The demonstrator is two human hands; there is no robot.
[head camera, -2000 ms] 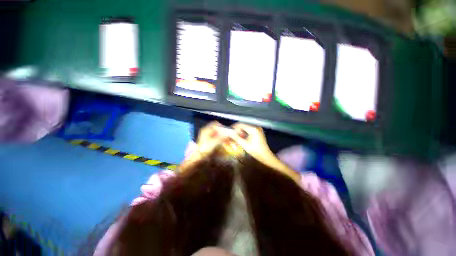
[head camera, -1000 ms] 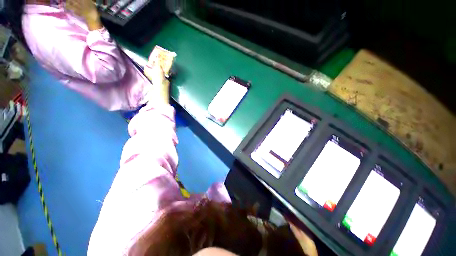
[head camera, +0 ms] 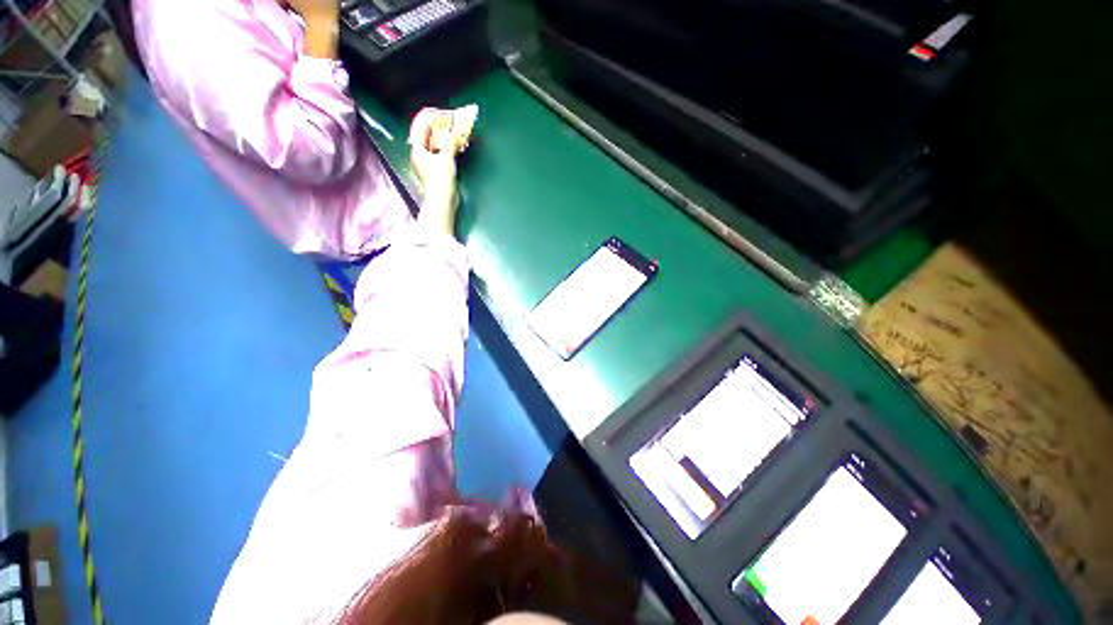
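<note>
My left hand (head camera: 436, 159) is stretched out over the green bench, beside the neighbour's sleeve. Its fingers are closed on a small, pale orange-brown crinkled item (head camera: 455, 123). A separate smartphone (head camera: 593, 297) with a white screen lies alone on the green mat, between that hand and the foam phone tray (head camera: 608, 436). The tray runs off the lower right edge. Three lit smartphones show in its slots: one (head camera: 745, 431) at the left end, one (head camera: 835, 549) beside it with a green mark, and one (head camera: 934, 602) cut off by the edge. My right hand is not visible.
A person's pink sleeve (head camera: 281, 122) is at upper left, beside a black tray (head camera: 415, 55) with lit devices. Black stacked trays (head camera: 781, 134) stand behind a raised edge. A marked wooden board (head camera: 989, 391) lies at right. Hair covers part of the bottom.
The view has swung from the tray towards the left. My left hand has gone from near my body to the far left and holds the crinkled item. My right hand has left the picture.
</note>
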